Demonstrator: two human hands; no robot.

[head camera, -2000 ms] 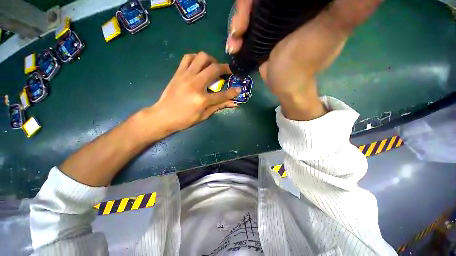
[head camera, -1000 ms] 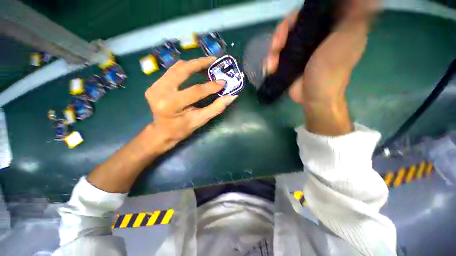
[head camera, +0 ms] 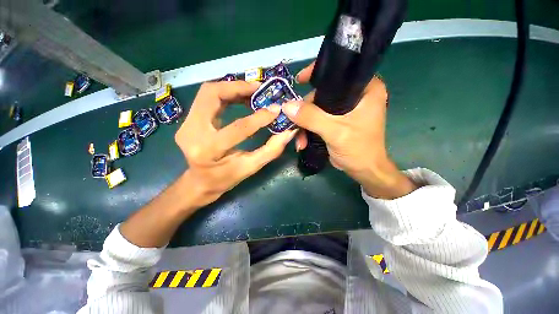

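A smartwatch housing (head camera: 274,94) with a silvery rounded-square rim and a blue circuit board is held above the green bench. My left hand (head camera: 224,132) grips it from the left, with a fingertip on the board. My right hand (head camera: 349,129) holds the thick black electric screwdriver (head camera: 355,67), its narrow end pointing down toward me. My right thumb also touches the board at the housing's right side. The screwdriver bit is not visible, and no screw can be made out.
Several blue units with yellow batteries lie at left (head camera: 144,122), more behind my left hand (head camera: 279,70). A metal post (head camera: 86,52) stands at upper left by a pale rail (head camera: 202,72). A black cord (head camera: 502,116) hangs at right. A white strip (head camera: 24,172) lies at far left.
My right hand has come in beside the housing, its thumb now on the board, with the screwdriver still held. The housing has been lifted from the bench. The camera view has shifted.
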